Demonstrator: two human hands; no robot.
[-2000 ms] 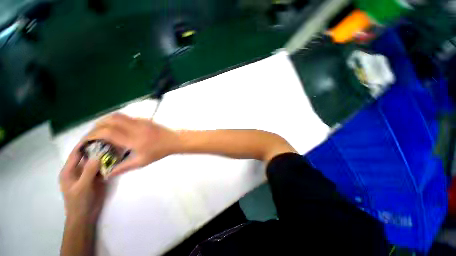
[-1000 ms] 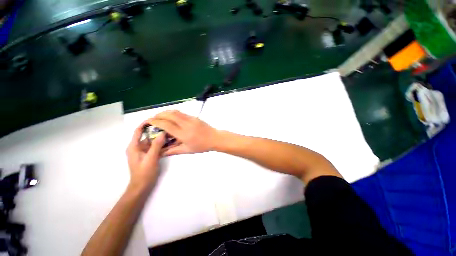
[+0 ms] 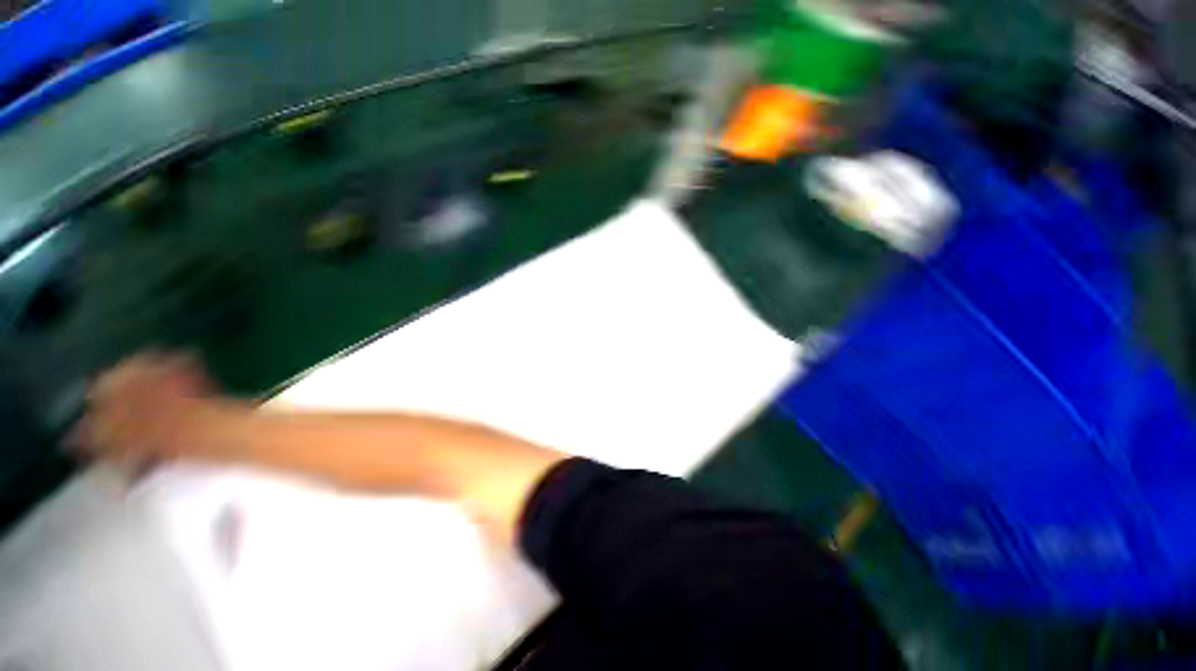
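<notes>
My right hand is at the far left, over the edge between the white work sheet and the green conveyor belt. It is strongly blurred, and whether it holds anything cannot be told. My right forearm reaches across the sheet from a black sleeve. My left hand is not in view. No circuit board or housing shows clearly near the hand. A small dark blurred spot lies on the sheet below the right wrist.
Blurred yellow and dark units sit on the belt. Blue bins stand at the right. Above them are a white item, an orange item and a green cup.
The view has swung. The two hands were together around a board; now my right hand is farther left by the belt, and my left hand has gone out of view.
</notes>
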